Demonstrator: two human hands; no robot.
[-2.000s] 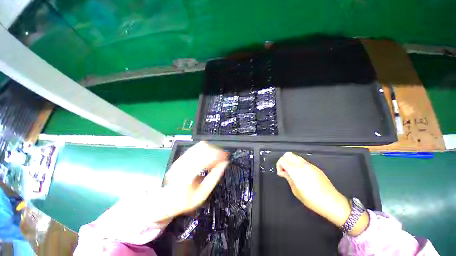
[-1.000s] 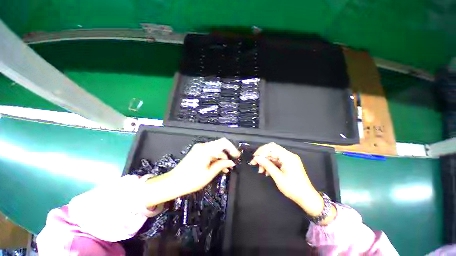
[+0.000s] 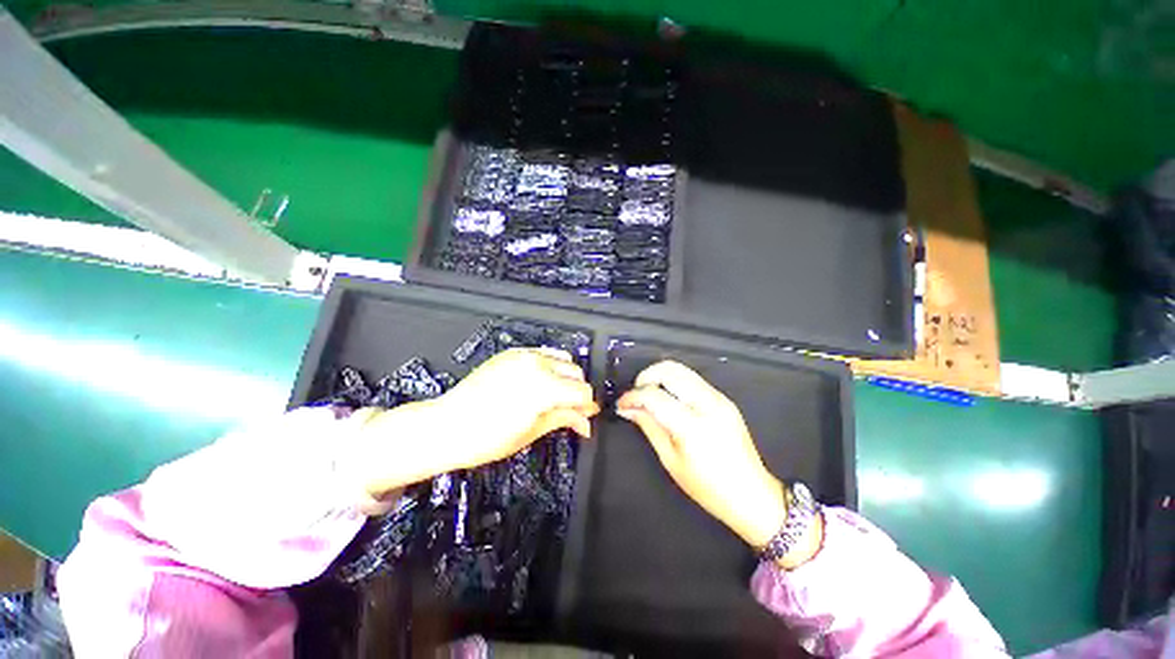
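My left hand (image 3: 522,409) is over the left half of the near parts tray (image 3: 844,444), its fingertips pinched at the divider around what looks like a small black module (image 3: 610,389). My right hand (image 3: 689,431) is just right of it, thumb and fingers pinched together at the same part; whether they grip it or a tiny fitting is too small to tell. Loose black modules (image 3: 470,515) lie in a jumbled heap under and in front of my left hand. Small pale specks (image 3: 622,344) show at the top of the tray's right half.
The far parts tray (image 3: 796,277) stands behind, with modules (image 3: 586,238) in rows in its left half and its back in shadow. A brown board (image 3: 956,258) with a marker pen (image 3: 919,286) lies at its right. A blue pen (image 3: 921,390) lies at the board's edge. A white post (image 3: 142,155) rises left.
The view has shifted. My hands have come together from separate places over the two tray halves to meet at the divider; since a second ago their fingertips are closer.
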